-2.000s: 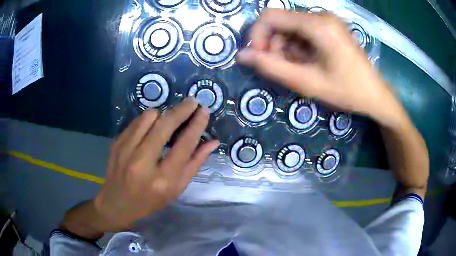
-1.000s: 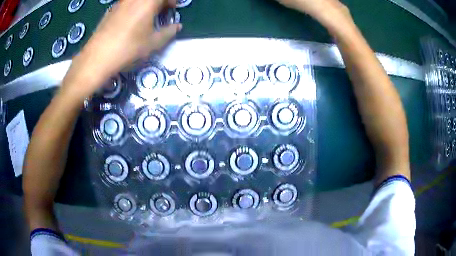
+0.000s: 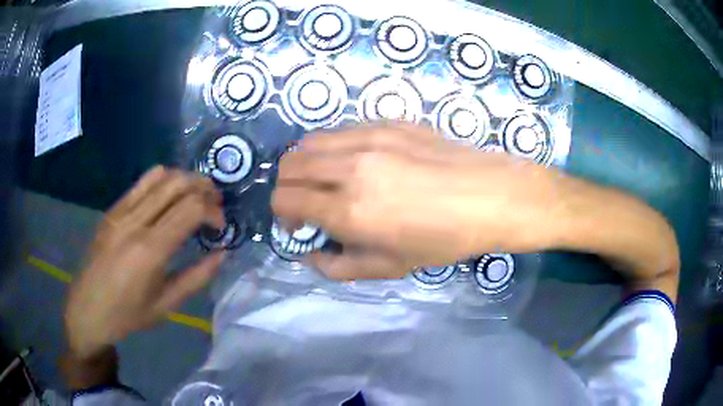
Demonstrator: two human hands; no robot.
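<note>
A clear blister tray (image 3: 184, 127) lies in front of me, with round parts (image 3: 228, 159) in its pockets. Each part has a silver-white ring and a pale grey centre. My left hand (image 3: 151, 258) is blurred at the tray's near left corner, fingers apart, its fingertips beside a round part there. My right hand (image 3: 372, 198) reaches in from the right over the near rows, fingers curled down at a round part (image 3: 301, 236) near the front edge. It covers several pockets, and whether it grips the part is hidden.
A paper label (image 3: 59, 101) lies left of the tray on the dark green bench (image 3: 127, 119). A pale metal rail (image 3: 626, 99) curves behind the tray, with the green belt (image 3: 666, 47) beyond. Blurred clear trays show at the far left. Yellow floor lines show below.
Both hands have come back from the belt side to the tray's near rows. The view has shifted, so the belt parts at upper left and the tray at right are no longer clearly seen.
</note>
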